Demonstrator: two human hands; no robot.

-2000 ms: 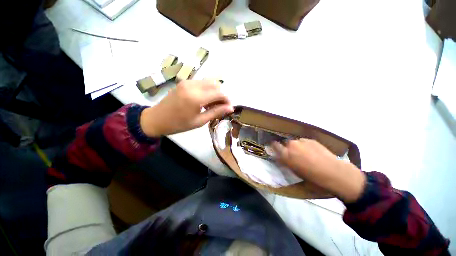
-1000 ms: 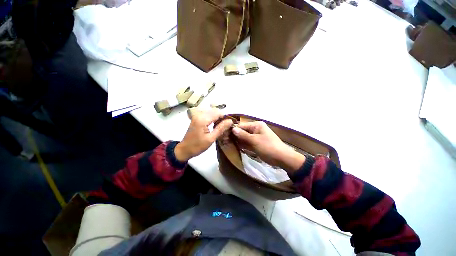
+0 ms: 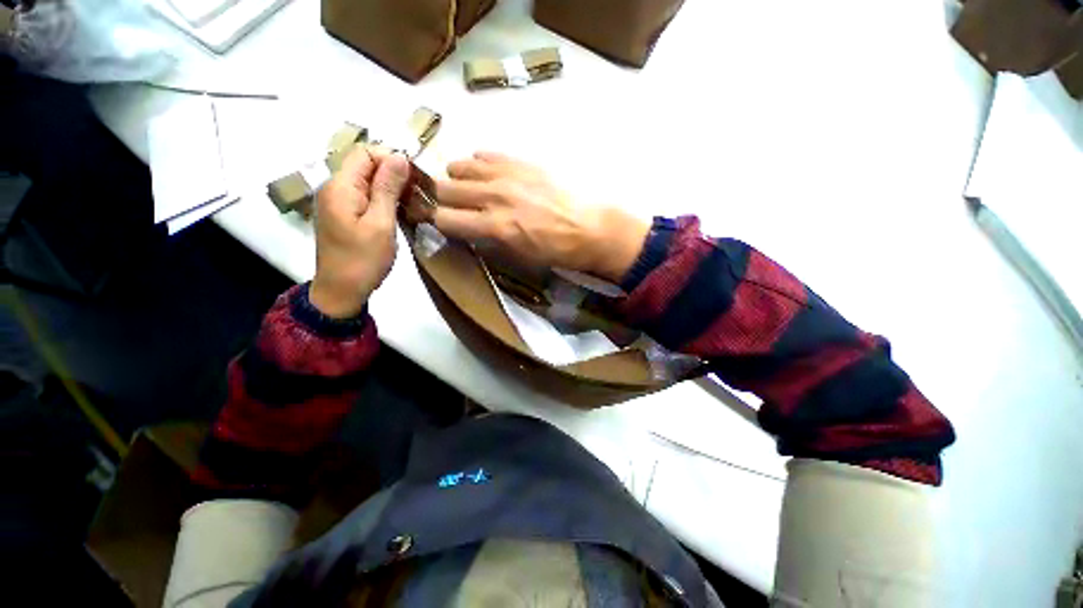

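Note:
A brown handbag (image 3: 475, 311) stands on the white table in front of me, its long mouth facing up. Whitish tissue paper (image 3: 552, 342) and a folded khaki strap show inside it. My left hand (image 3: 360, 226) pinches the far-left end of the bag, thumb and index finger together. My right hand (image 3: 523, 214) lies over the far rim near the same end, its fingertips at the bag's edge. What the right fingertips hold is partly hidden.
Folded khaki straps (image 3: 513, 69) with white wraps lie beyond and left of the bag. Brown bags (image 3: 398, 30) stand at the back. White cards (image 3: 184, 160) lie at the left table edge (image 3: 267, 226). A white stack is at the right, an open carton (image 3: 149, 511) below left.
Both hands and the bag's left end have moved up and left in view. The bag is now turned more diagonally. The right hand has come out of the mouth onto the far rim.

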